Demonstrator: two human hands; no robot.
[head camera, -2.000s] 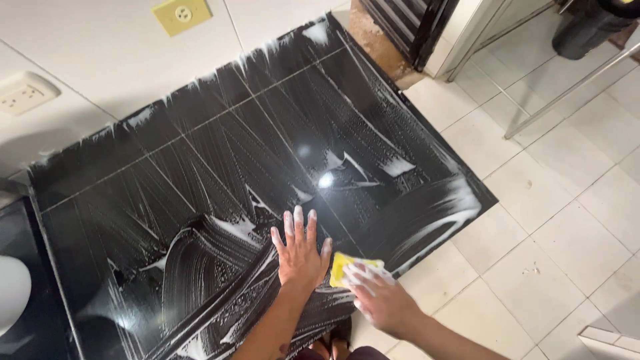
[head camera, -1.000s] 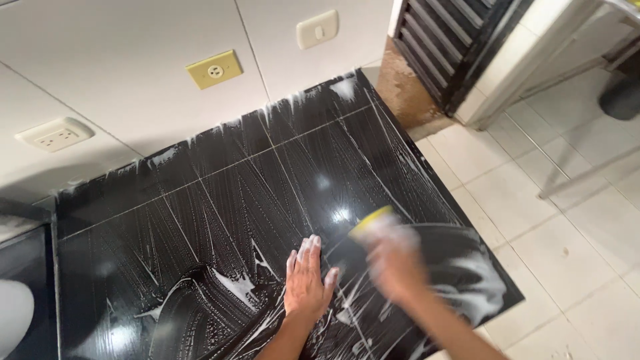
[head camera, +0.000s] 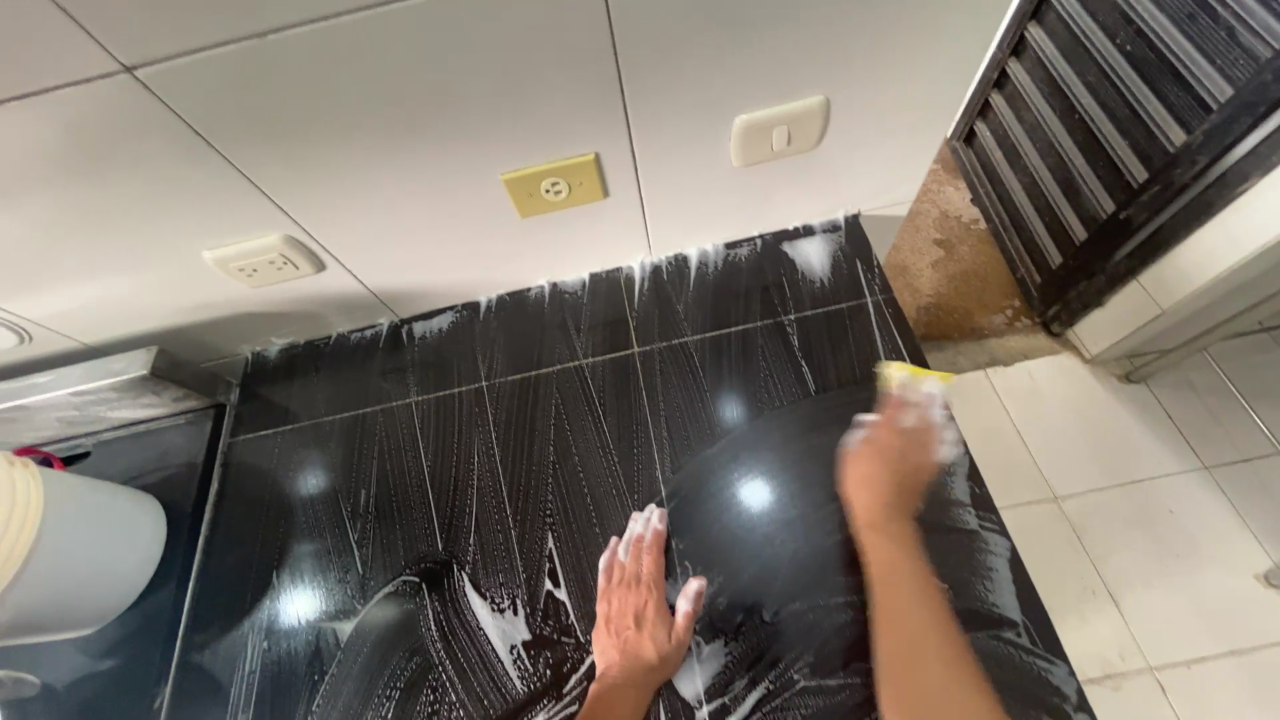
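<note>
A black tiled countertop (head camera: 560, 430) carries streaks of white soap foam, thick along the wall edge and near its right side. My left hand (head camera: 643, 600) lies palm down on it near the lower middle, fingers slightly apart and foamy, holding nothing. Close to the counter's right edge, my right hand (head camera: 900, 450) is blurred and grips a yellow sponge (head camera: 915, 376), whose top edge shows above the foamy fingers. A darker, smoother arc with little foam spans the surface between both hands.
The tiled wall bears a yellow outlet (head camera: 554, 187), a white outlet (head camera: 265, 262) and a switch (head camera: 780, 132). At left, a white bucket (head camera: 90, 550) stands on a dark surface beside a metal edge. A black louvered door (head camera: 1110, 130) and pale floor tiles (head camera: 1150, 510) lie at right.
My right hand has swept the sponge from the counter's near edge over the surface to its right edge. Foam between the hands has thinned into a smooth arc. The view has shifted toward the wall.
</note>
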